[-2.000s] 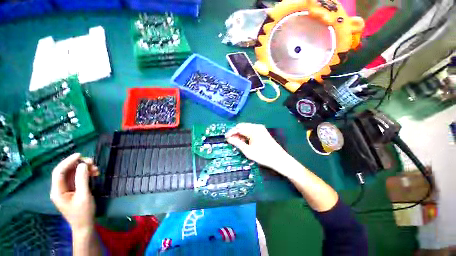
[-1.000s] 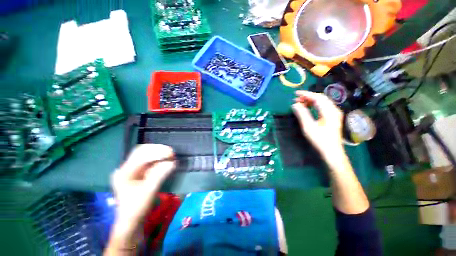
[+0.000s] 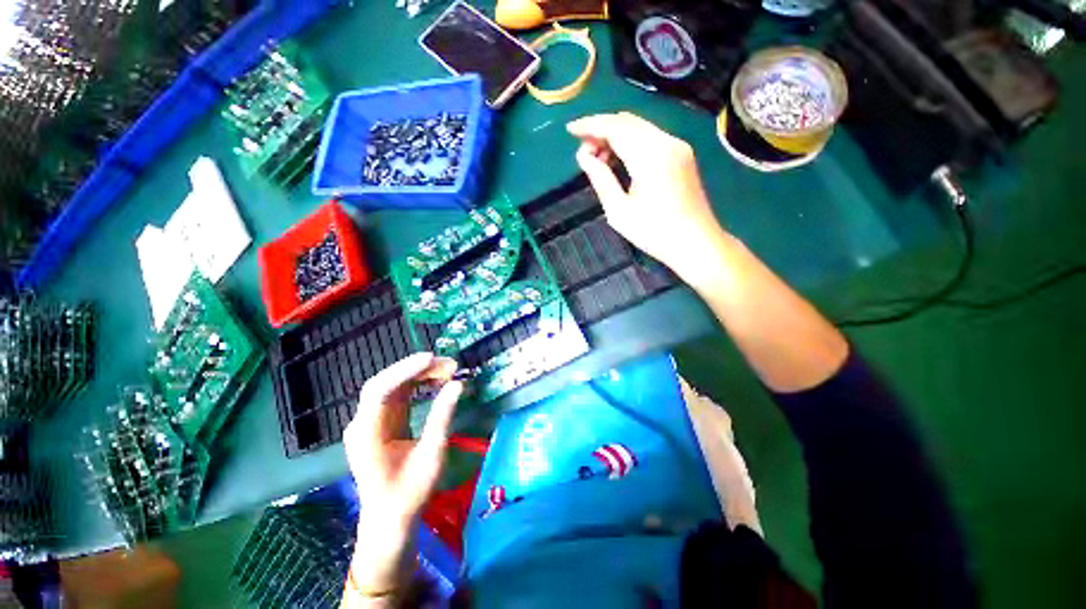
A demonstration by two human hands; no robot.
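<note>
The green circuit board [image 3: 488, 297], with two rounded sections and dark slots, lies across the black ribbed tray [image 3: 357, 345]. My left hand [image 3: 405, 434] is at the board's lower left edge, with thumb and finger pinched on a small dark component [image 3: 465, 374]. My right hand [image 3: 653, 184] is above the tray, right of the board, with thumb and forefinger slightly apart and nothing visible between them. The red bin [image 3: 276, 283] and the blue bin [image 3: 345, 149] behind the board hold many small dark components.
Stacked boards [image 3: 272, 107] stand behind the bins. More boards [image 3: 203, 357] and a white sheet [image 3: 197, 238] are at left. A phone [image 3: 479, 50], yellow ring [image 3: 586, 74], round reel [image 3: 786, 107] and black cabled device [image 3: 941, 83] lie at the back and right. A blue crate [image 3: 435, 559] is low beside my lap.
The view has turned and shifted, so the board and tray appear tilted. My left hand has come to the board's lower left edge. My right hand stays right of the board, fingers closer together.
</note>
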